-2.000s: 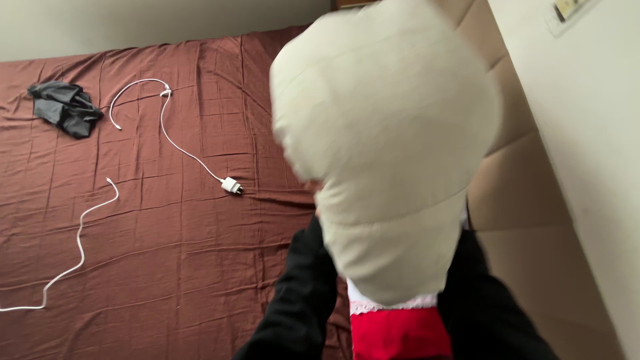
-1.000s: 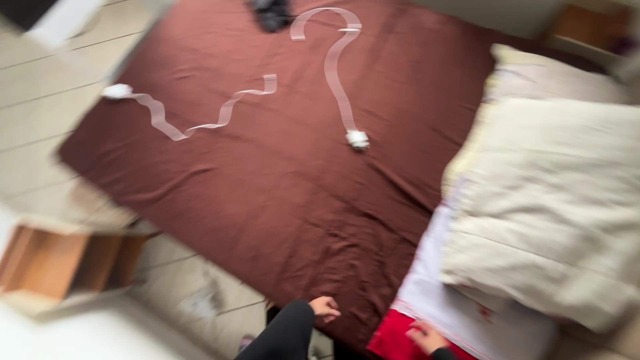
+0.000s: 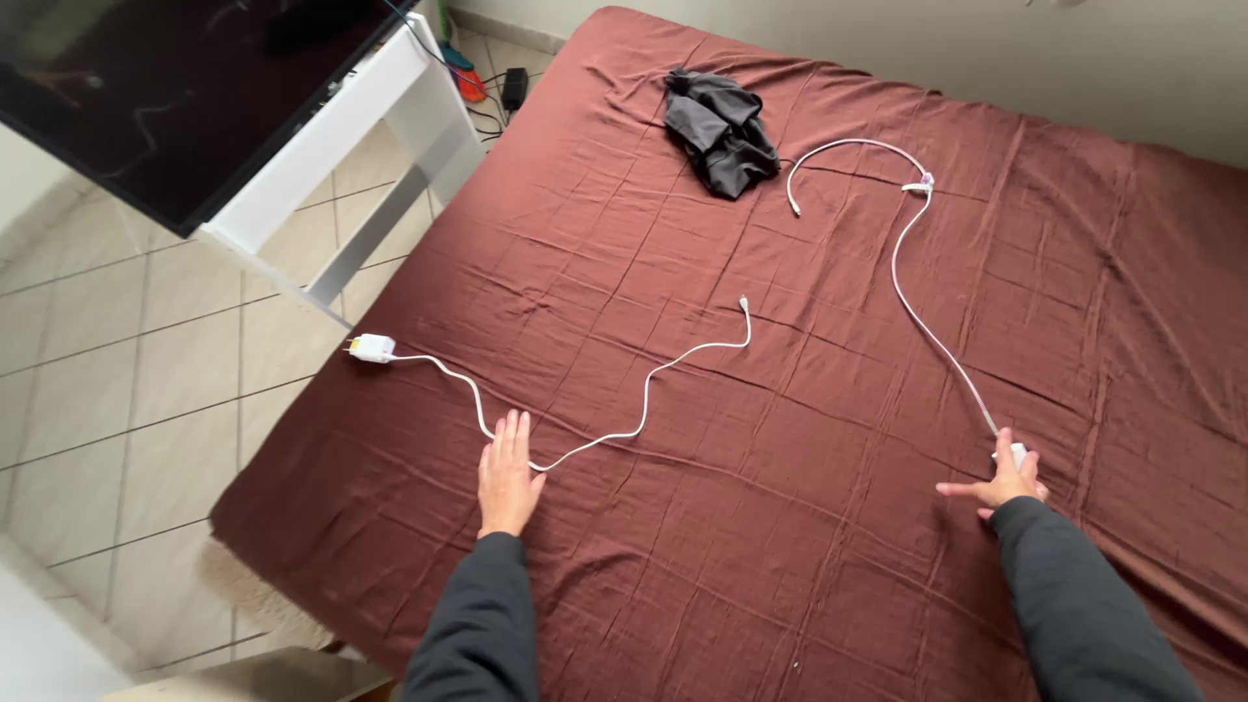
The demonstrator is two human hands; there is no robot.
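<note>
A white charging cable [image 3: 643, 400] lies in waves across the brown bedsheet [image 3: 702, 546], joined to a white charger plug [image 3: 372, 348] near the bed's left edge. My left hand [image 3: 507, 476] is flat over the cable's middle, fingers extended; whether it touches the sheet I cannot tell. On the right, a second white cable [image 3: 907, 292] curves down from a small tie [image 3: 919, 183] to another white charger [image 3: 1018, 453]. Over that charger is my right hand [image 3: 1004, 485], fingers spread and partly hiding it; a grip cannot be made out. Crumpled dark grey cloth [image 3: 721, 132] lies beyond both hands.
A large black screen [image 3: 195, 88] on a white stand [image 3: 331, 146] is beside the bed at upper left. Tiled floor [image 3: 175, 390] runs along the left side. A black power adapter [image 3: 515, 88] and cords lie on the floor behind the stand. A beige fluffy thing [image 3: 258, 595] is at lower left.
The pale pillow held up two seconds ago was on the right a second ago and is out of view now. My hands have reached out over the two cables. The view has shifted left.
</note>
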